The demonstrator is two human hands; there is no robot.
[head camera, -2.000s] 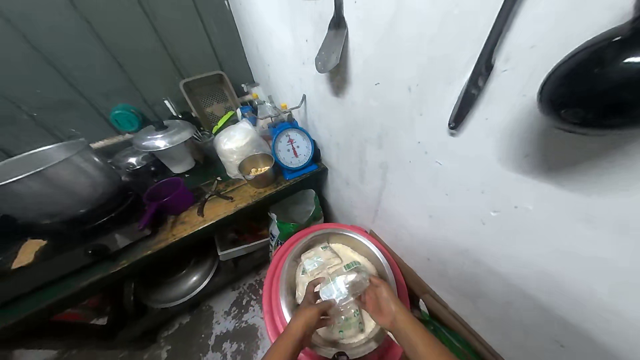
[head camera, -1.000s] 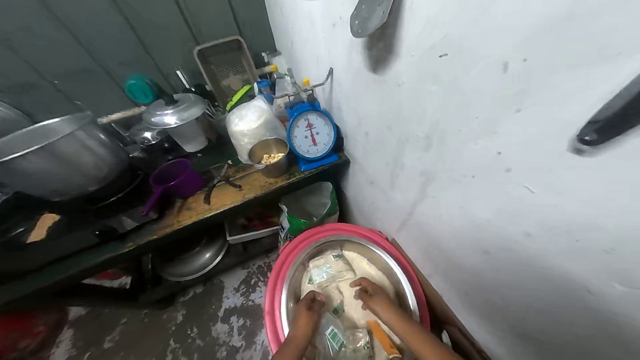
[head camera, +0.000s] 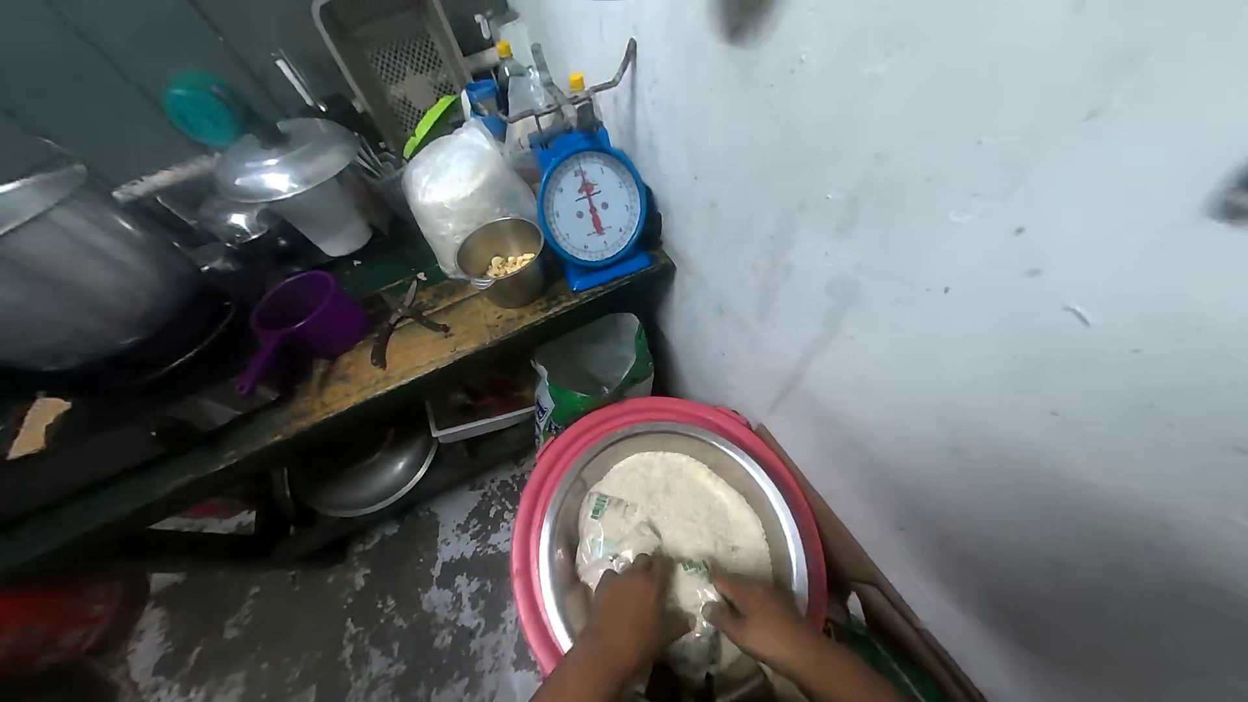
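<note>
A steel basin (head camera: pixel 558 546) of pale powder or grain (head camera: pixel 697 502) sits on a round pink plastic stool or tub (head camera: pixel 527 526). Inside it lie several clear plastic packets with green print. My left hand (head camera: pixel 629 609) and my right hand (head camera: pixel 765 619) grip one packet (head camera: pixel 692 595) between them, low in the basin. Another packet (head camera: pixel 614 531) rests beyond my left hand, at the basin's left side. Below my hands the packets are partly hidden by them.
A wooden bench (head camera: pixel 429 356) at the left carries a blue dial scale (head camera: pixel 593 205), a metal cup of pale pieces (head camera: pixel 502 261), pliers (head camera: pixel 405 317), a purple dipper (head camera: pixel 307 317) and pots. An opened green-and-white bag (head camera: pixel 597 366) stands behind the basin. A white wall (head camera: pixel 926 244) rises at the right.
Both hands were apart a second ago, with an orange-brown item by my right hand; now they are closer together on a packet. The view has moved nearer to the scale.
</note>
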